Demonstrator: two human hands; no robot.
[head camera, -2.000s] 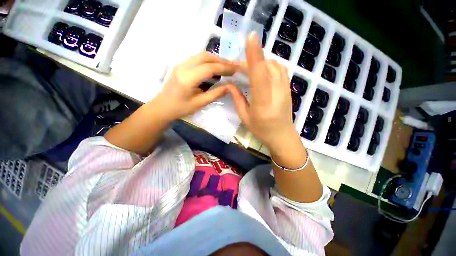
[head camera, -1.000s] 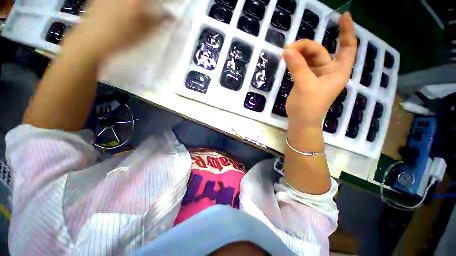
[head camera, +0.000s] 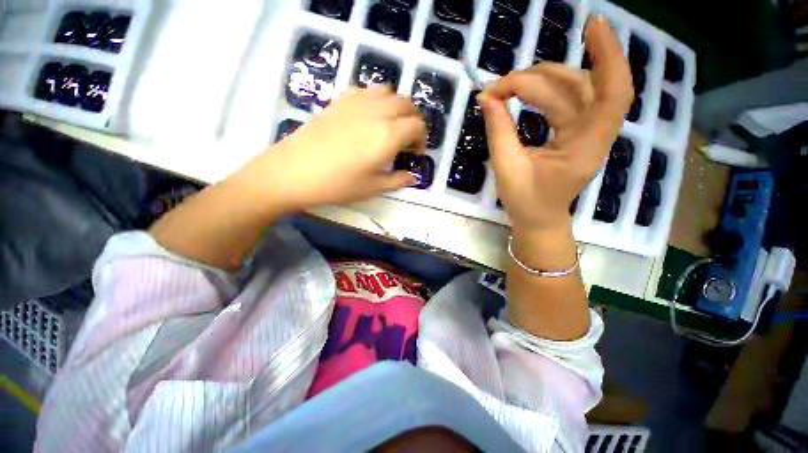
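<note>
The white compartment tray (head camera: 620, 232) holds glossy black units in long pockets. My left hand (head camera: 350, 149) is over its front left part, palm down. Its thumb and fingertips are at a black unit (head camera: 414, 170) in a front pocket; whether they grip it is unclear. My right hand (head camera: 567, 133) is above the middle of the tray. Its thumb and index finger are pinched together on a tiny pale film (head camera: 475, 80), blurred. The other fingers are raised, with a faint pale bit near one fingertip.
White sheets (head camera: 190, 66) lie left of the tray. A neighbouring tray (head camera: 19, 55) with black units is at the far left. A blue power strip (head camera: 742, 239) with a white plug and cable is at the right. More trays (head camera: 34, 326) are on the floor. A person's dark clothing shows at left.
My left hand has come back from the upper left to the tray's front pockets. My right hand stays pinched above the tray. The translucent sheets seen over the tray earliest are gone from it.
</note>
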